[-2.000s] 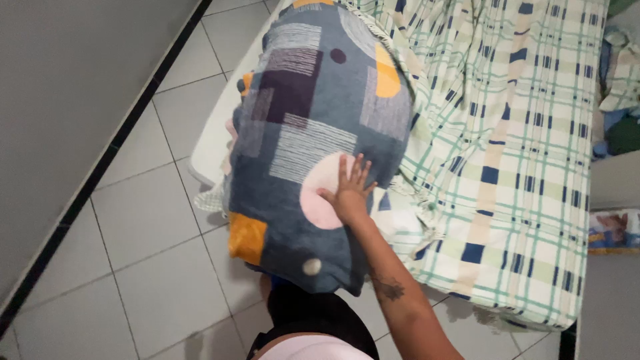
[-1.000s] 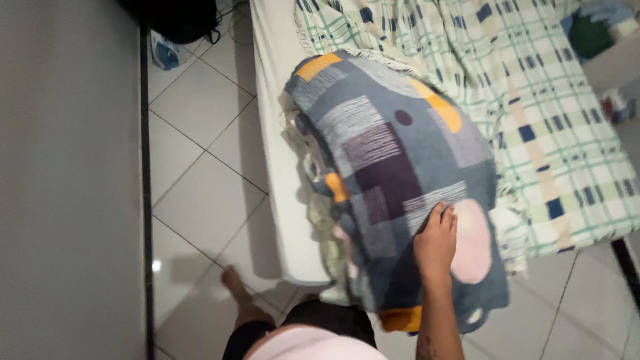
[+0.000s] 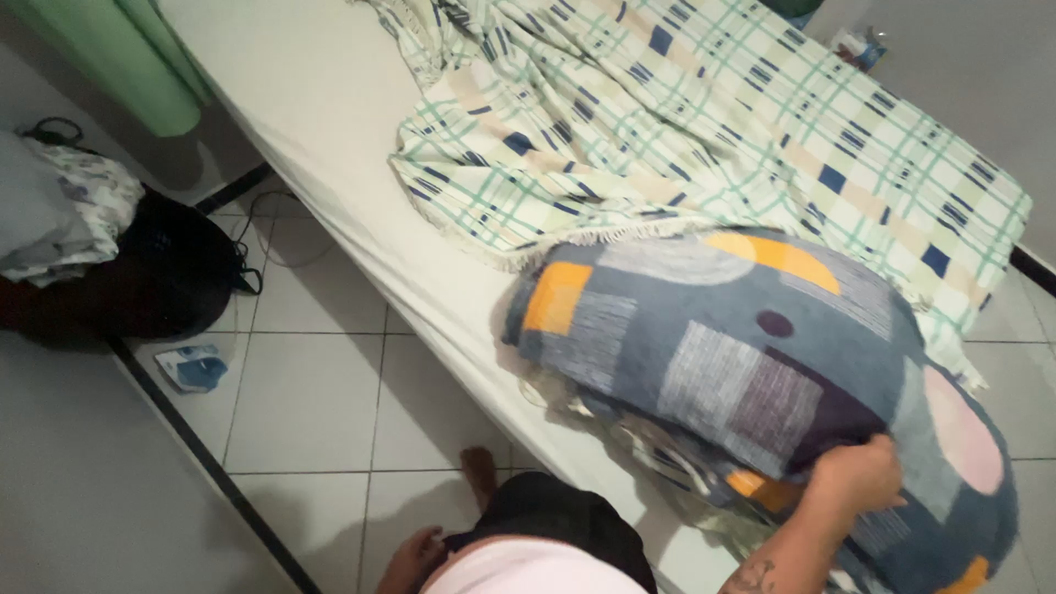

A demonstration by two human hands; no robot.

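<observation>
A bulky bundle in a grey-blue plush blanket (image 3: pixel 660 305) with orange, purple and pink shapes lies across the near end of the bed. My right hand (image 3: pixel 858 472) is closed on a fold of this blanket at its near side. Down by my black shorts, my left hand (image 3: pixel 423 546) hangs beside my body; it touches no bedding, and its fingers are partly hidden. Under the bundle's near edge, other crumpled fabric (image 3: pixel 660 450) shows. A green and white plaid cover (image 3: pixel 594 148) with a fringe lies rumpled beyond the bundle.
The white-sheeted mattress (image 3: pixel 330 157) runs diagonally. On the left stand a black bag (image 3: pixel 177 264) and piled cloth (image 3: pixel 74 214), near a green curtain (image 3: pixel 124 58). A blue and white packet (image 3: pixel 194 367) lies on the tiled floor (image 3: pixel 313 404). Walls flank both sides.
The view has swung left. My right hand has gone from resting flat on the blanket's pink patch to grasping a fold near the purple patch. My left hand has come into view.
</observation>
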